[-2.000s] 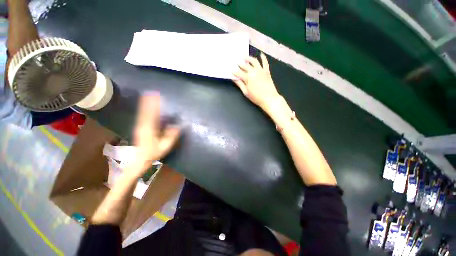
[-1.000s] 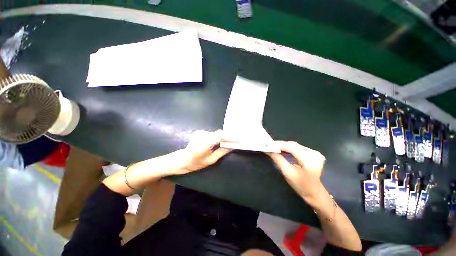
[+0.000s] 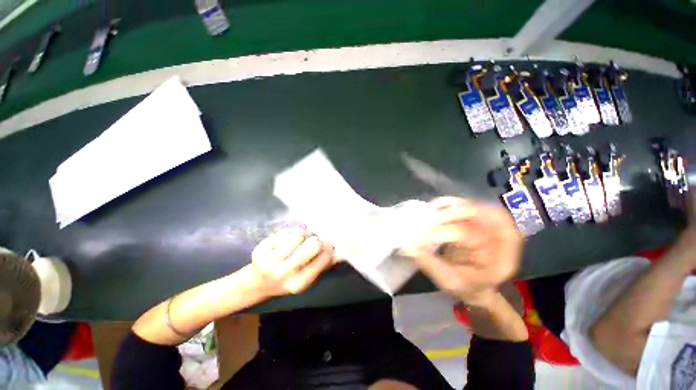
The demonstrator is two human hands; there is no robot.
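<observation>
A white adhesive sheet strip is held over the bench near its front edge, bent, with one end pointing up and away to the left. My left hand grips its near left side with curled fingers. My right hand is blurred at its right part, with the fingers over the sheet; whether they grip it is hard to tell. A faint, blurred pale streak shows above my right hand. A stack of adhesive sheets lies at the left of the bench.
Two rows of circuit board assemblies lie at the right. A pale rail runs along the far side, with more boards beyond it. A desk fan stands far left. A waste carton is below the bench edge. Another person's arm is at the right.
The view has turned right, so the boards sit nearer the middle. The sheet has turned and bent differently between my hands. My right hand has moved and blurred; the blurred streak is new.
</observation>
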